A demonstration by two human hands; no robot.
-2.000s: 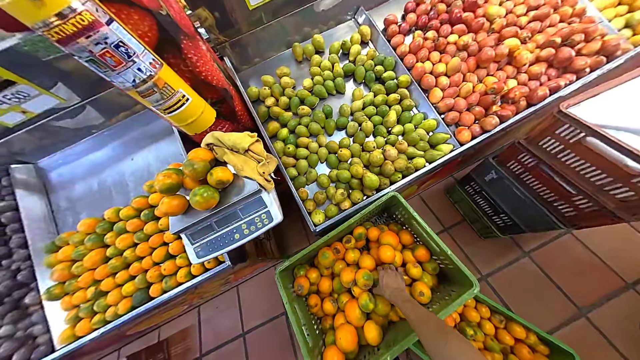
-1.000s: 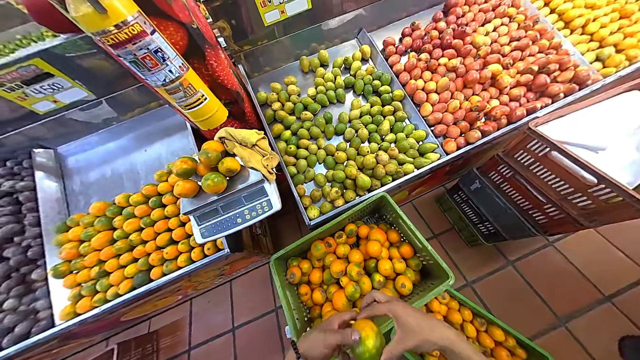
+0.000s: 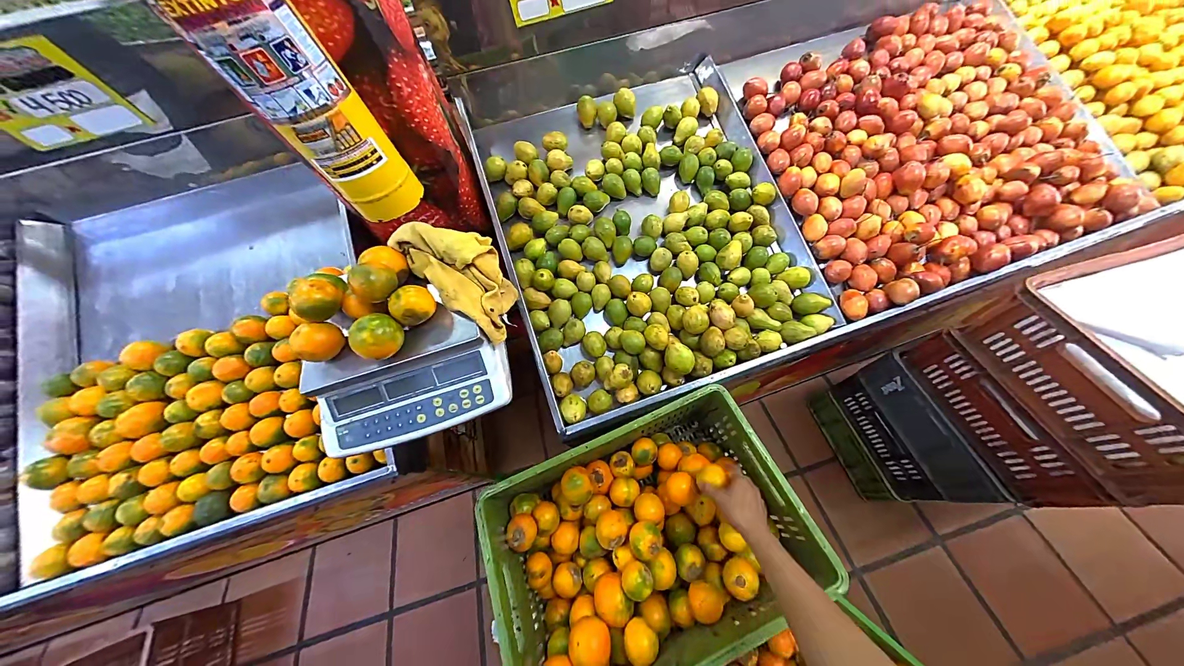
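My right hand (image 3: 737,499) reaches into the upper right of a green plastic crate (image 3: 504,573), its fingers on an orange fruit (image 3: 712,475); whether they are closed round it is unclear. Orange and green fruits fill much of the crate. My left hand is out of view. Up and left of the crate, a digital scale (image 3: 412,393) carries several orange-green fruits (image 3: 375,336) on its plate. A yellow cloth (image 3: 455,268) lies beside them.
Metal trays hold orange-green fruits (image 3: 213,398), green fruits (image 3: 680,356) and red fruits (image 3: 925,157). A yellow cylinder (image 3: 384,190) stands behind the scale. Stacked crates (image 3: 980,388) stand at right. Another green crate (image 3: 865,629) is partly under the first.
A second ago both hands held an orange-green fruit over the crate's near edge. Now the left hand has left the view and the right hand is at the fruits in the crate.
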